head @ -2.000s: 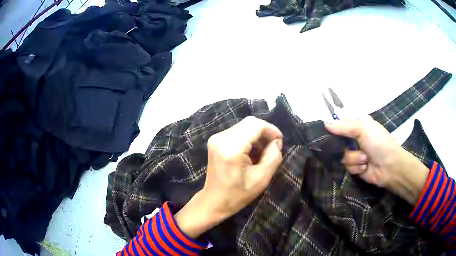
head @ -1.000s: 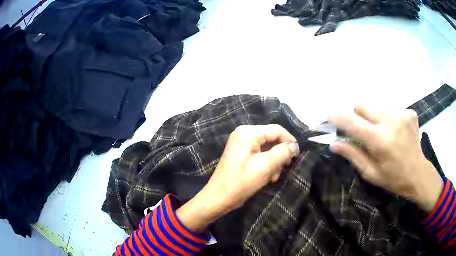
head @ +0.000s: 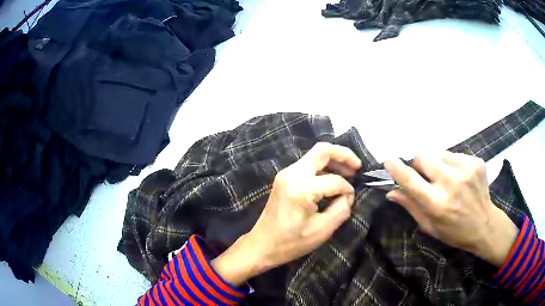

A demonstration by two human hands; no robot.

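Note:
A dark plaid garment [head: 221, 173] lies bunched on the white table. My left hand [head: 308, 206] pinches its cloth between thumb and fingers near the upper edge. My right hand [head: 445, 200] holds thread snips [head: 379, 178]; only the silver blades show, slightly apart, with their tips at the cloth beside my left fingertips. The grips are hidden in my right hand. A plaid strip [head: 502, 131] sticks out to the right beyond my right hand. Any thread at the blades is too small to see.
A large heap of navy garments [head: 119, 113] covers the left side of the table [head: 269, 77]. A pile of other plaid pieces [head: 412, 15] lies at the top right. Yellow-green markings [head: 57, 284] show at the table's lower left edge.
Since the oldest frame, my right hand has brought the snips left and down to my left fingertips, and the blades now point left instead of up. My left hand keeps its pinch.

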